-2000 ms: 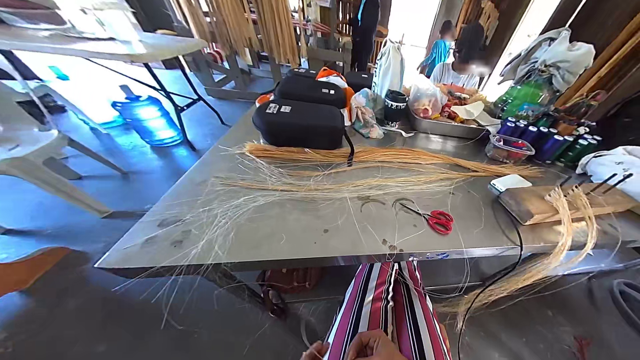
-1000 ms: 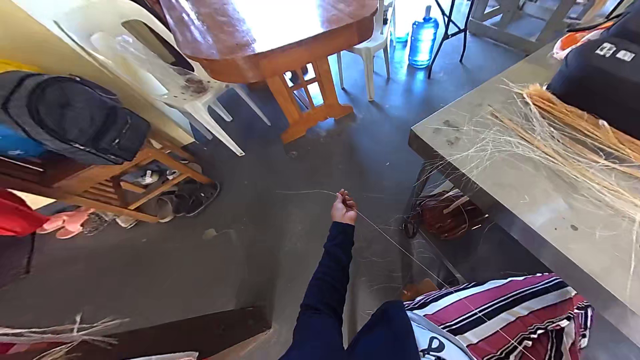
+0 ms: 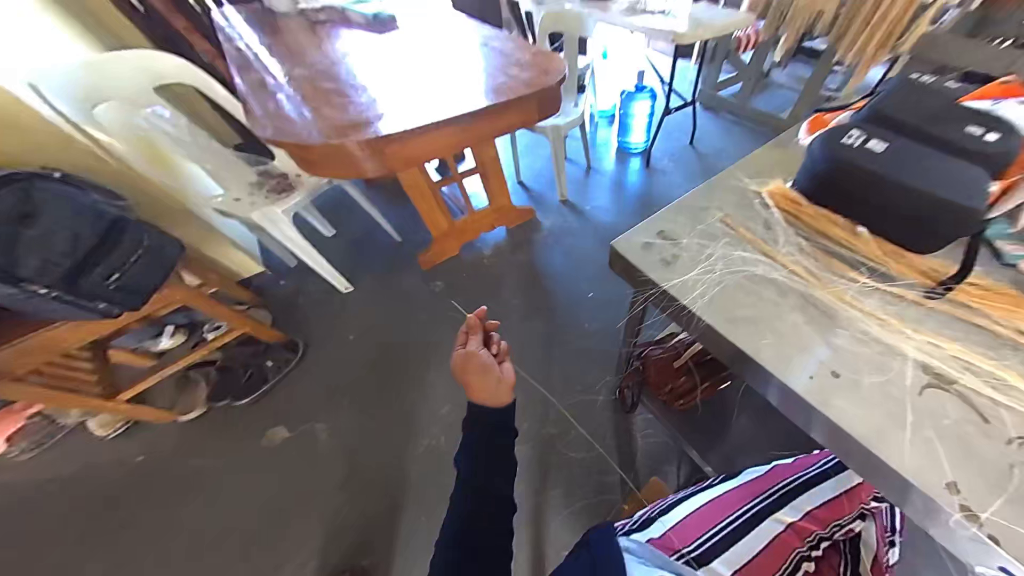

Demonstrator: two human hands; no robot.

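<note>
My left hand (image 3: 484,360), in a dark sleeve, is stretched out over the floor with thumb and fingertips pinched on a thin pale plant fibre (image 3: 570,418). A short end of the fibre sticks out past the fingertips; the rest slants down to the right towards the striped cloth (image 3: 768,512) over my lap. My right hand is out of view. Bundles of tan fibre (image 3: 896,256) lie on the metal-topped table (image 3: 744,320) at the right, their loose pale ends hanging over its edge.
Black cases (image 3: 896,176) stand on the metal-topped table, with a brown bag (image 3: 684,372) beneath. A wooden table (image 3: 480,88) and white plastic chair (image 3: 264,184) are ahead. At left, a dark backpack (image 3: 88,240) rests on a wooden rack (image 3: 216,352) holding shoes. A blue water jug (image 3: 637,116) stands further back.
Two seconds ago both hands were low by my lap; my left hand is now out to the left holding the fibre. The view has swung left from the table.
</note>
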